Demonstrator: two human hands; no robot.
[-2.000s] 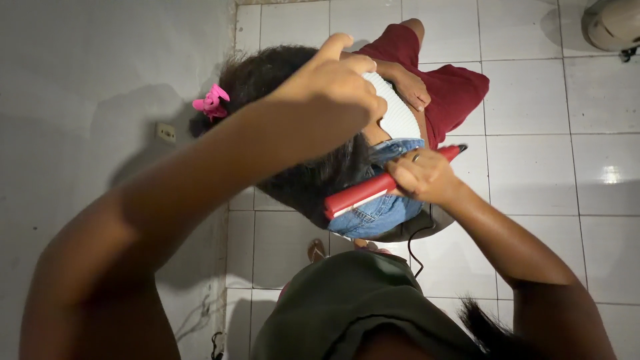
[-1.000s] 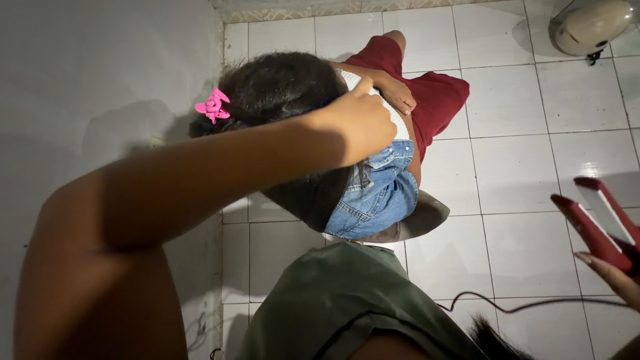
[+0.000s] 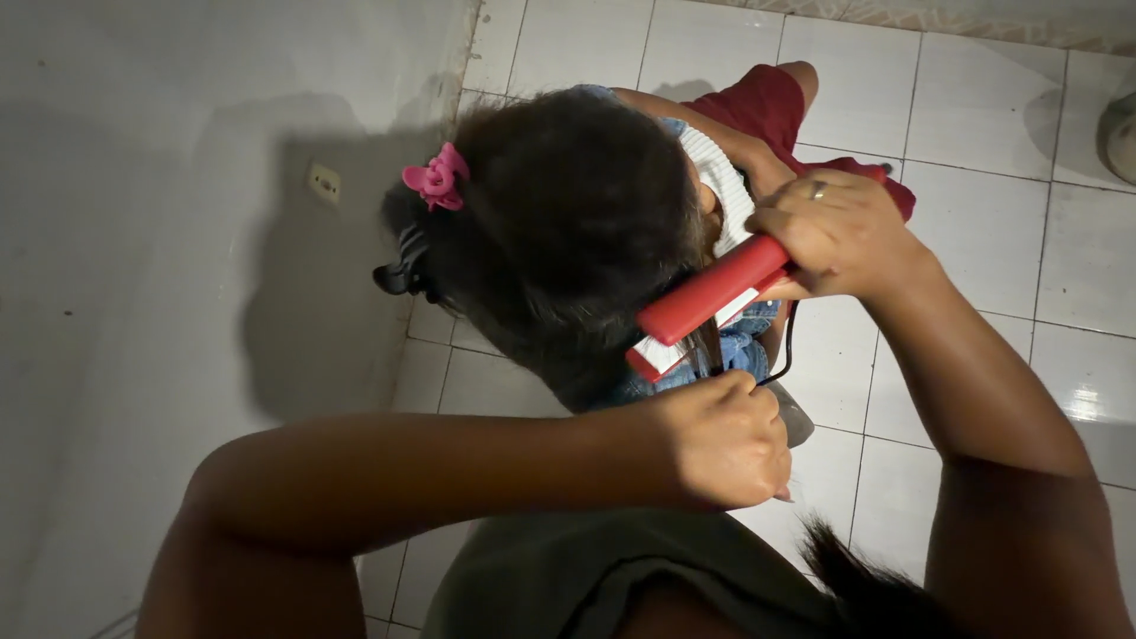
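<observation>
A seated person's dark hair (image 3: 568,213) fills the middle of the view, with a pink claw clip (image 3: 437,177) and a black claw clip (image 3: 405,266) at its left side. My right hand (image 3: 834,231) grips a red hair straightener (image 3: 719,288) by its handle. Its two plates stand a little apart, with a thin lock of hair between them. Just below the plates, my left hand (image 3: 732,435) is closed on the lower end of that lock. The fingertips of my left hand are mostly hidden.
The person wears a denim garment, white ribbed cloth and dark red clothing (image 3: 763,115), and sits over a white tiled floor (image 3: 967,240). A pale wall with a socket (image 3: 325,183) rises at the left. The straightener's black cord (image 3: 790,342) hangs below my right hand.
My right hand has come back from the far right with the straightener, now around a lock of hair. My left hand has moved down from near the person's shoulder to below the plates.
</observation>
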